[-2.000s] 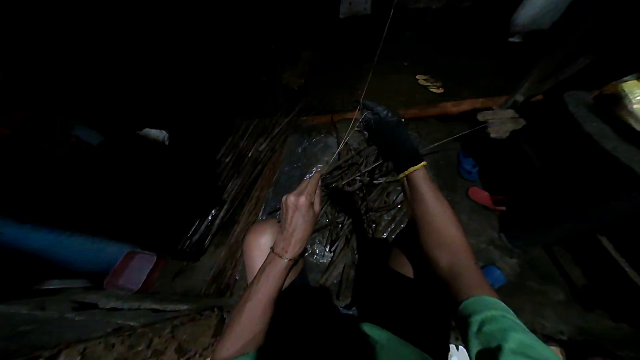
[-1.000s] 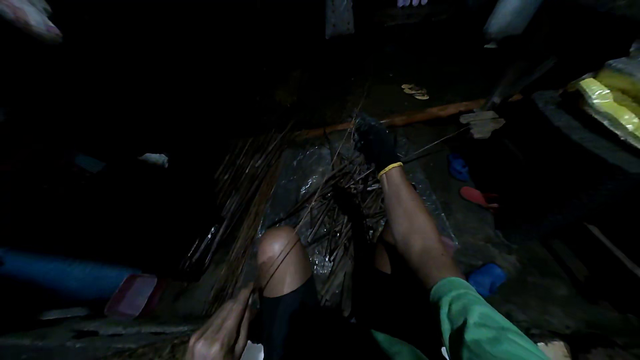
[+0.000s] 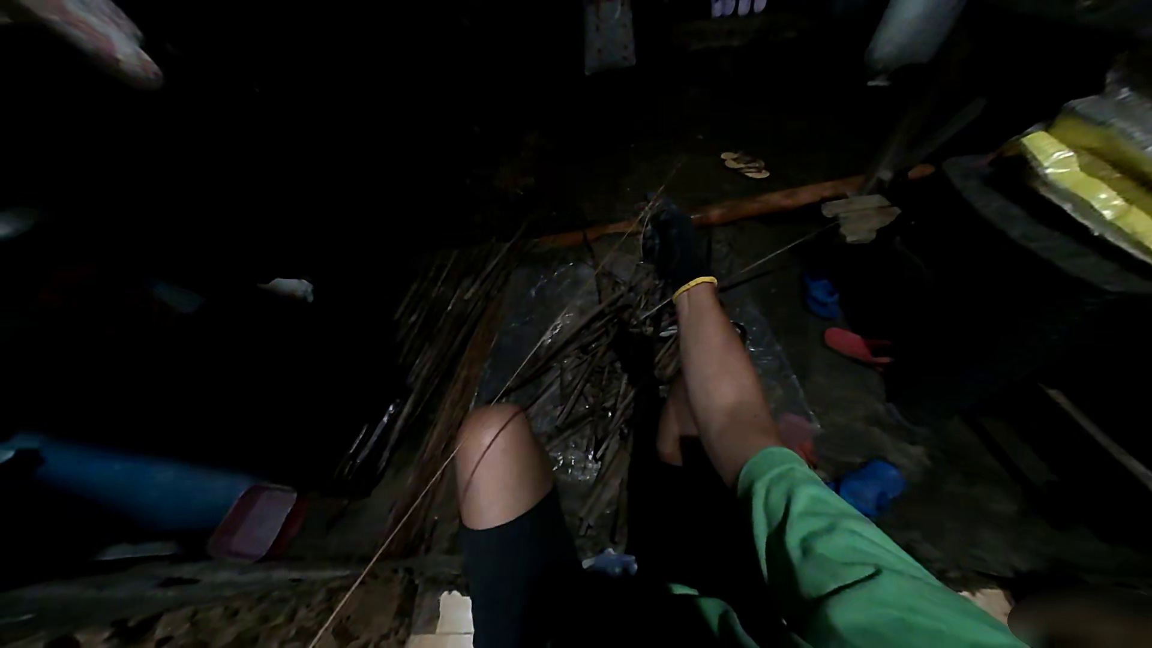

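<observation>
My right hand (image 3: 670, 238), in a dark glove with a yellow cuff, is closed around a thin, light strand (image 3: 531, 355) at the upper middle of the view. From there the strand slants down past my left knee and leaves the frame at the bottom left. My left hand is outside the view. Below the gloved hand, a pile of thin dark sticks or strips (image 3: 585, 378) lies on a clear plastic sheet (image 3: 531, 297). More long, thin strips (image 3: 441, 328) lie left of the sheet. Darkness hides the glove's fingertips.
An orange-brown pole (image 3: 774, 202) lies beyond the sheet. To the right are a red slipper (image 3: 857, 346), blue footwear (image 3: 821, 297) and a blue object (image 3: 871, 488). A pink-rimmed basin (image 3: 255, 522) stands at left; a yellow package (image 3: 1089, 184) is at upper right.
My left hand, near the right hand two seconds ago, has moved down and left and out of view. The strand now stretches from the gloved hand to the bottom left edge.
</observation>
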